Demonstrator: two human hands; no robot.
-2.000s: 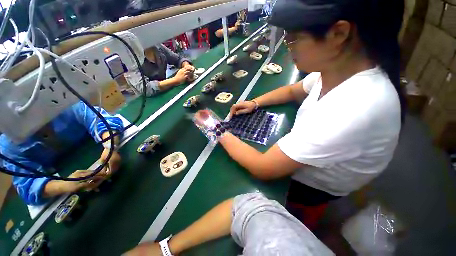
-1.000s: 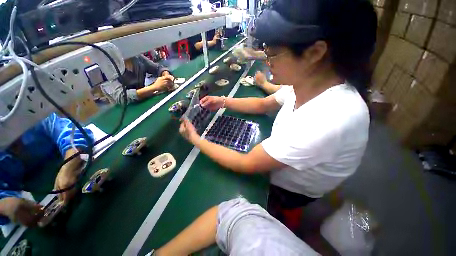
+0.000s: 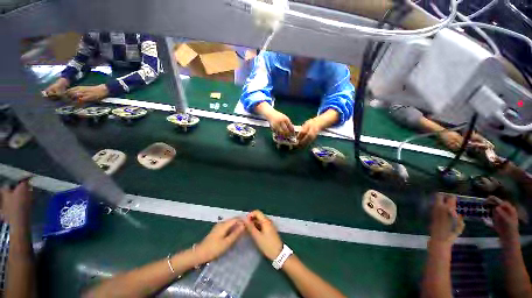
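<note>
My left hand (image 3: 221, 237) and my right hand (image 3: 263, 234), with a white watch on its wrist, meet fingertip to fingertip over the near metal strip. A translucent grey sheet (image 3: 233, 269) runs from between my hands down to the near worktop. The fingers of my left hand are closed at its upper end. My right fingertips are pinched together; any piece between them is too small to tell. Flat cream covers with dark spots lie on the green belt, two at the left (image 3: 156, 155) and one at the right (image 3: 379, 206).
A blue bin (image 3: 71, 214) of small white pieces stands at the left, with loose bits beside it. Wired housing halves (image 3: 241, 131) line the far row. Opposite, a blue-sleeved person handles one. Neighbours' hands show at both sides. The overhead rail, plug adapter (image 3: 452, 73) and cables hang above.
The view has swung from the right-hand neighbour to the belt straight ahead. Both my hands and the sheet are now in view; before, only my right arm showed, its hand cut off or barely visible.
</note>
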